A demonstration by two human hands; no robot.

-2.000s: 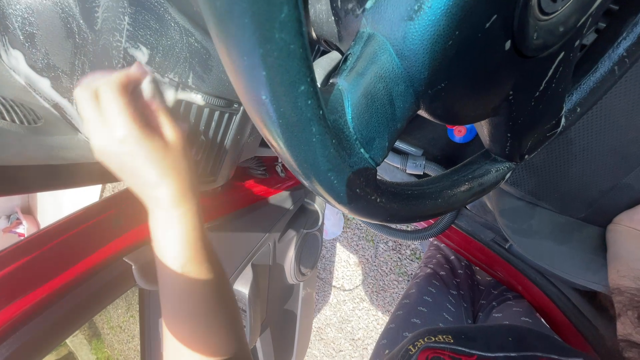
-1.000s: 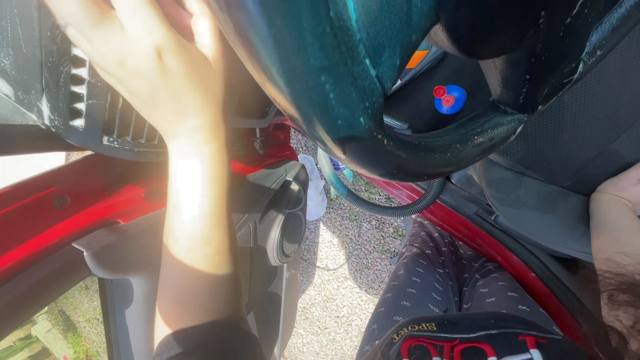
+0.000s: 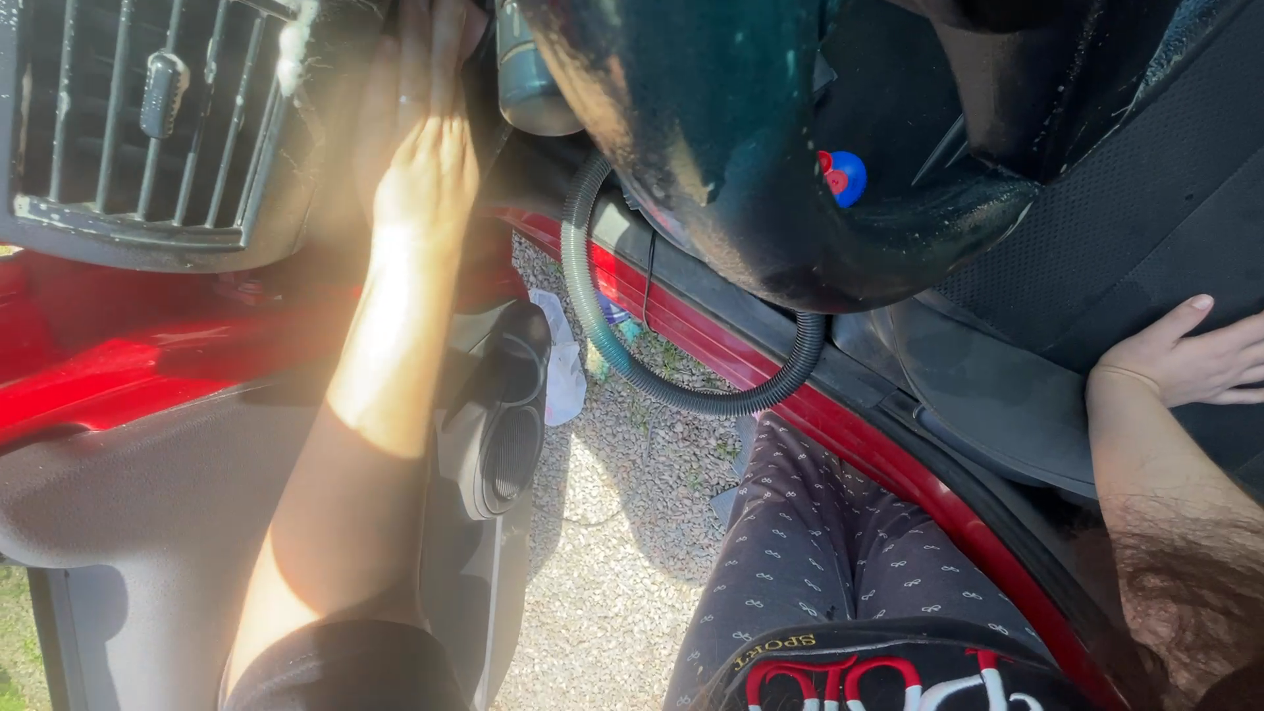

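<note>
My left hand (image 3: 425, 148) reaches up beside the dashboard's air vent (image 3: 148, 118), its fingers stretched toward the top edge and blurred by glare. Whether anything is under those fingers cannot be seen. White foam or residue clings to the vent's slats and corner. Right of the hand, the dark steering wheel (image 3: 731, 178) fills the upper middle, with a control stalk (image 3: 533, 74) between them. My right hand (image 3: 1190, 355) rests with spread fingers on the black car seat (image 3: 1116, 237) at the right edge and holds nothing visible.
A ribbed hose (image 3: 681, 397) loops below the wheel over the red door sill (image 3: 691, 341). The open door (image 3: 178, 494) is at left, with a speaker (image 3: 509, 462). A white cloth or bag (image 3: 563, 370) lies on gravel (image 3: 612, 553). A blue and red object (image 3: 846, 180) shows behind the wheel.
My left hand has moved from the dashboard surface left of the vent, across it, to the vent's right side. The right hand now shows more fully on the seat. The view has shifted closer.
</note>
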